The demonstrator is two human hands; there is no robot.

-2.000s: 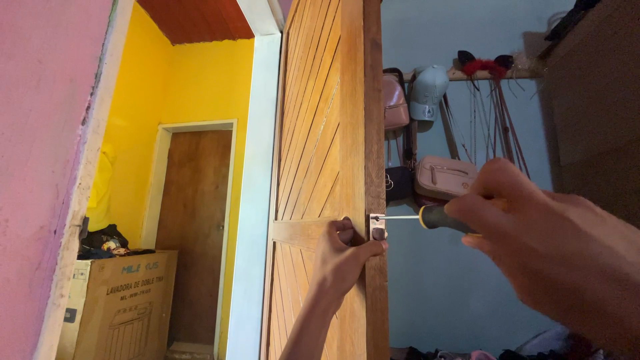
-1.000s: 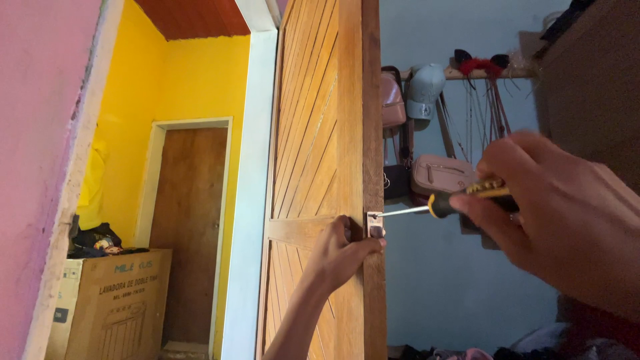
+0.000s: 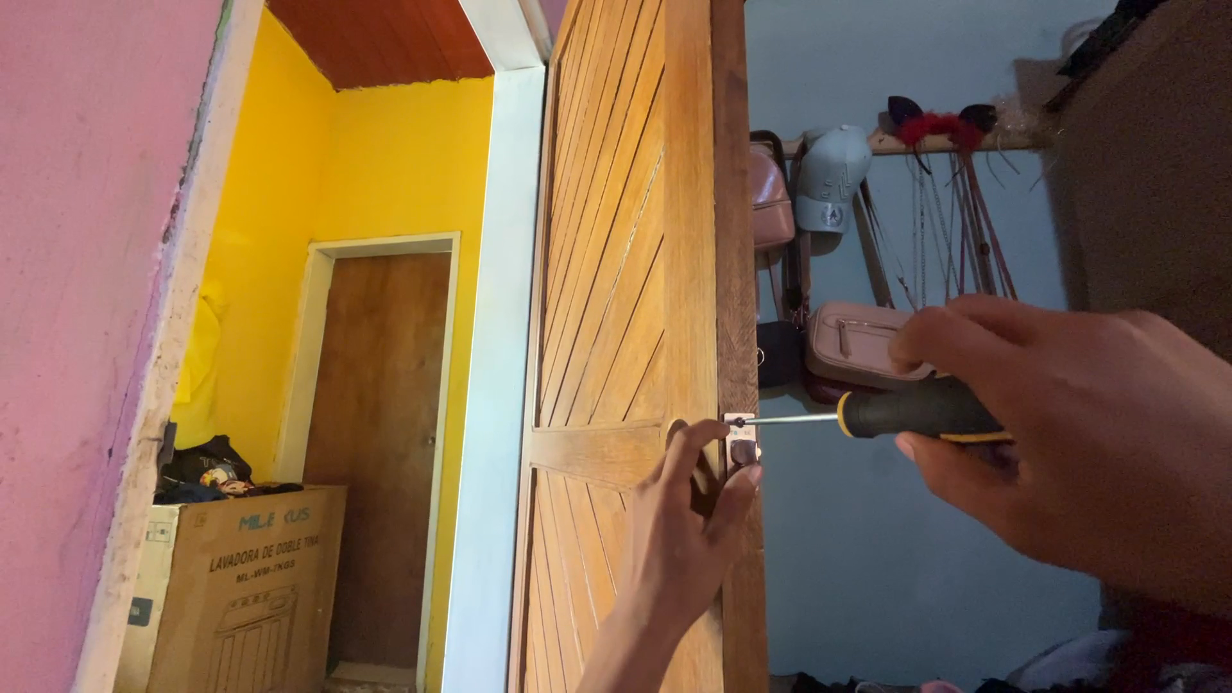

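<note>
My right hand [image 3: 1068, 433] grips a screwdriver by its black and yellow handle [image 3: 914, 409]. The metal shaft points left, and its tip meets a dark screw at the top of a small metal latch plate [image 3: 740, 433] on the edge of a wooden door [image 3: 688, 241]. My left hand [image 3: 688, 510] reaches up from below, with its index fingertip by the screw and its thumb at the lower part of the plate. Whether those fingers pinch the plate or only rest on it is unclear. The other fingers of that hand curl against the door.
Behind the door edge, a cap [image 3: 833, 178], bags [image 3: 857, 342] and necklaces hang from a wooden rail [image 3: 905, 144]. On the left, a large cardboard box [image 3: 250, 597] with clothes on it stands before a brown door [image 3: 380, 433]. A white frame [image 3: 491, 385] borders the wooden door.
The screwdriver shaft, tilted up to the right a second ago, is now nearly level. My right fingers have shifted around the handle. My left hand's index finger is now stretched toward the screw.
</note>
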